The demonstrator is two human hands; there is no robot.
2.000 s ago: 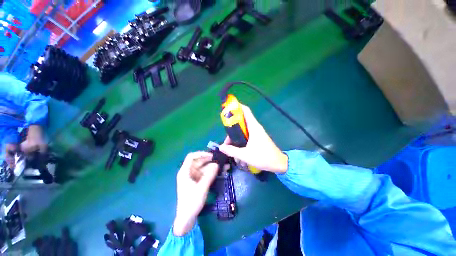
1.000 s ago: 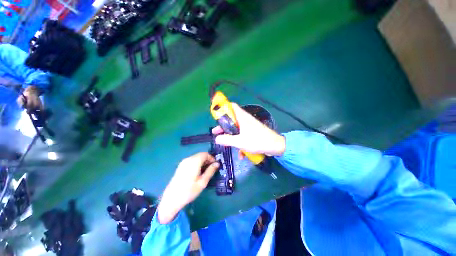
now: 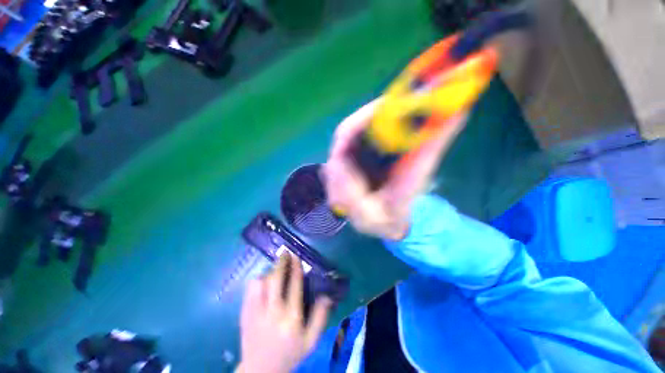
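Note:
My right hand point(image 3: 372, 171) is raised and closed around the yellow-orange and black electric screwdriver point(image 3: 437, 98), both blurred; its bit is hidden. My left hand point(image 3: 281, 313) is over the black plastic housing point(image 3: 317, 262), its fingertips on or just above the housing near a silver-white patch. It is blurred, so I cannot tell if it grips. The housing lies on the green mat at a slant. The round dish point(image 3: 313, 204) with dark screws and a ringed silver bottom is just beyond the housing, partly behind my right hand.
Waiting black housings point(image 3: 197, 40) lie along the far side and left of the mat point(image 3: 211, 138). A pile of modules point(image 3: 120, 353) is at the lower left. Stacked parts point(image 3: 73, 33) are at the upper left. A brown cardboard box point(image 3: 576, 80) and a blue stool or chair point(image 3: 583, 218) are at the right.
My right hand has lifted the screwdriver up and right, away from the housing. The housing has turned to a slant, with my left hand over it. The screw dish now shows more. The view has shifted.

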